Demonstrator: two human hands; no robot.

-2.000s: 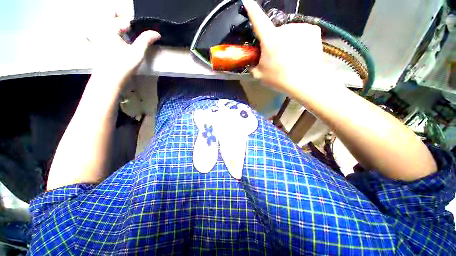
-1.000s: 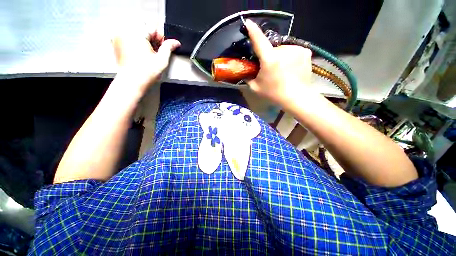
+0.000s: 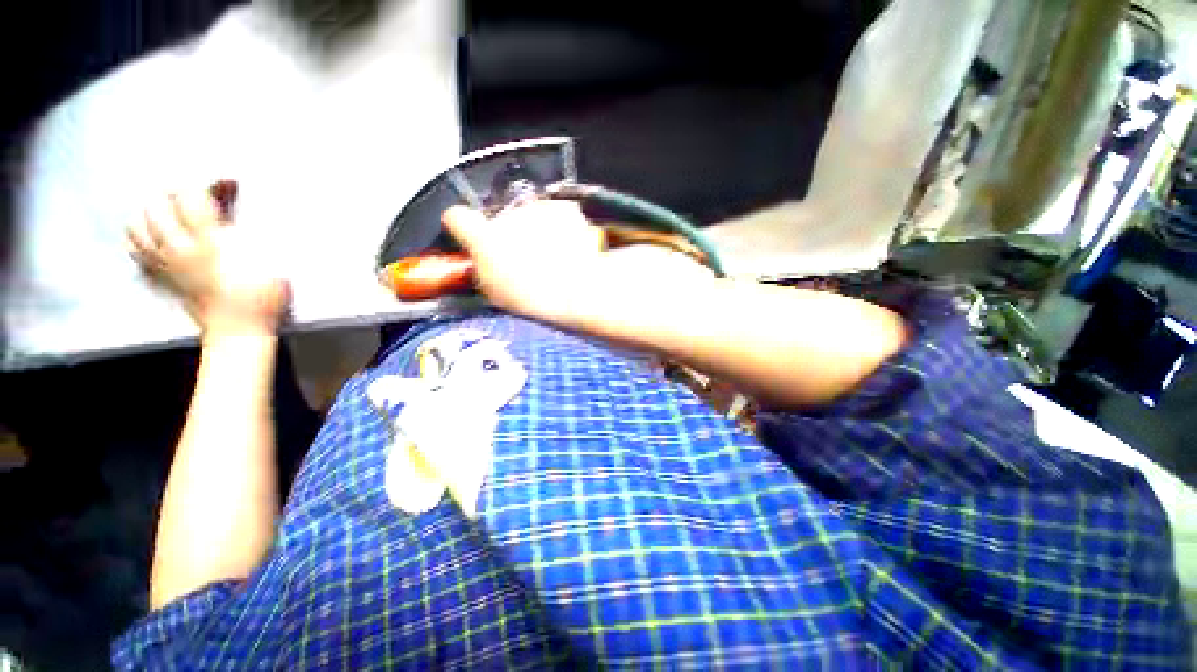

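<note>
My right hand (image 3: 538, 256) is closed round the orange-brown handle of the steam iron (image 3: 427, 221). The iron's tip points left, by the table's front edge, at the near left corner of the black cloth (image 3: 683, 112). My left hand (image 3: 226, 269) is over the white pressing table (image 3: 99, 171), left of the iron and apart from the cloth. Its fingers are spread and blurred. A small dark spot (image 3: 225, 197) shows beside its fingers; I cannot tell what it is.
Green and yellow-brown hoses (image 3: 656, 214) trail right from the iron. A tan padded board (image 3: 1070, 92) lies beyond the table's right side. Clutter and pale frames stand at the far right. Dark, blurred shapes are behind the table.
The view has swung. My left hand has come away from the cloth's left edge and opened. My right hand still holds the iron, now at the cloth's near left corner.
</note>
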